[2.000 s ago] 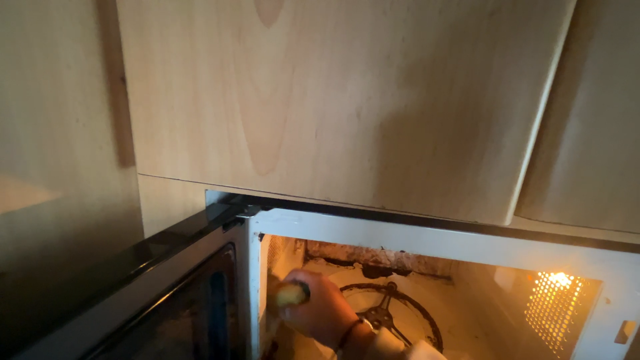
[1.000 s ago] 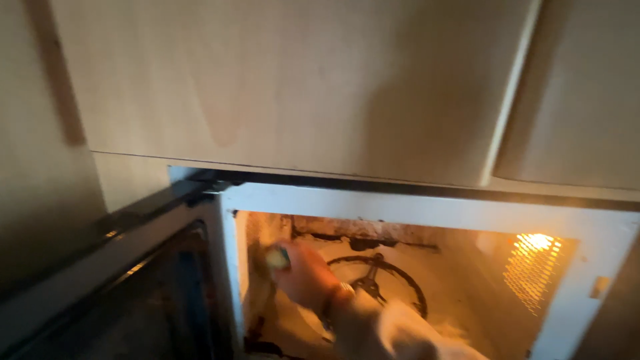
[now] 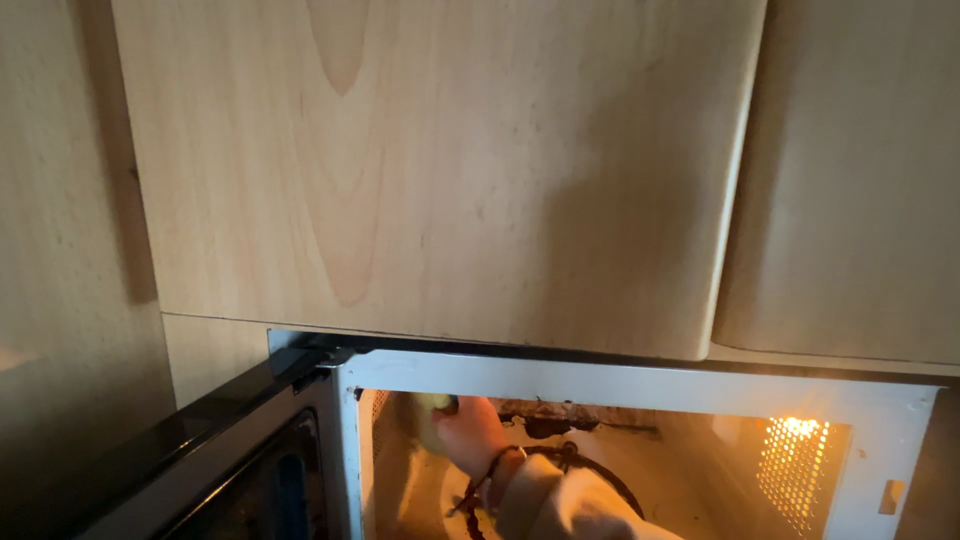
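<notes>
My right hand (image 3: 474, 435) reaches into a lit microwave oven (image 3: 570, 379), in a light sleeve with a dark band at the wrist. It grips a yellowish sponge (image 3: 429, 420) with a dark side, held at the inner left wall near the top. Beneath the wrist and forearm lies a dark round turntable ring (image 3: 600, 471) on the oven floor, partly covered by the arm. Dark, peeling patches (image 3: 551, 424) mark the back of the cavity. My left hand is out of view.
The microwave door (image 3: 225, 457) stands open to the left. Wood-effect cabinet doors (image 3: 435, 180) rise directly above the oven, and a similar panel (image 3: 67, 225) stands at the left. A perforated lamp cover (image 3: 795, 469) glows on the inner right wall.
My right hand, still holding the sponge, has moved up along the inner left wall toward the cavity's top.
</notes>
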